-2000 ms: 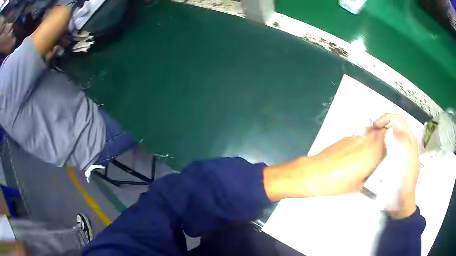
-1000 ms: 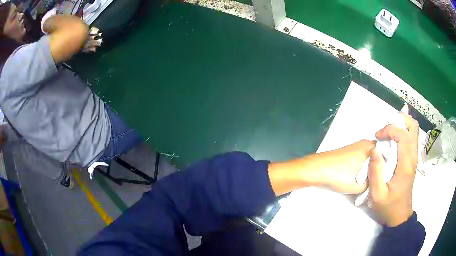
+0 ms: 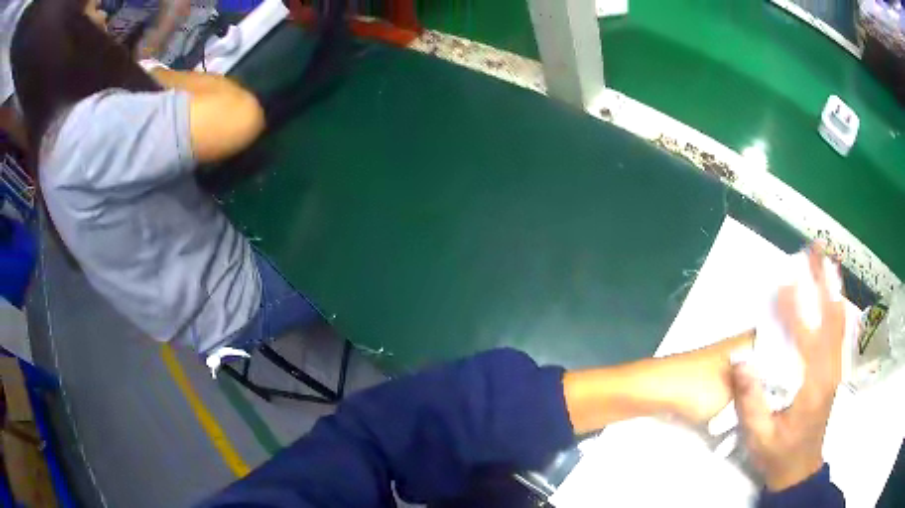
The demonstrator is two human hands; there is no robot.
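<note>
My left hand (image 3: 710, 382) comes in from the left over the white sheet (image 3: 719, 273). Its fingers are partly hidden behind a white item (image 3: 779, 362) held between my hands. Glare hides the item's outline, so I cannot tell where cloth ends and product begins. My right hand (image 3: 802, 382) is on the item's right side, with fingers stretched upward and blurred, and thumb towards my left hand. A small whitish edge shows below the hands, above the sheet.
A white socket-like unit (image 3: 840, 125) lies on the bright green belt beyond the worn rail (image 3: 685, 149). A clear container with a yellow label (image 3: 873, 322) stands right of my hands. A seated person in grey (image 3: 149, 213) is at the left of the dark green bench (image 3: 476, 218).
My right hand's fingers are now stretched out more along the white item. The view has shifted, and bench and person appear further right and lower. The seated person's arm has moved, and the belt unit appears further right.
</note>
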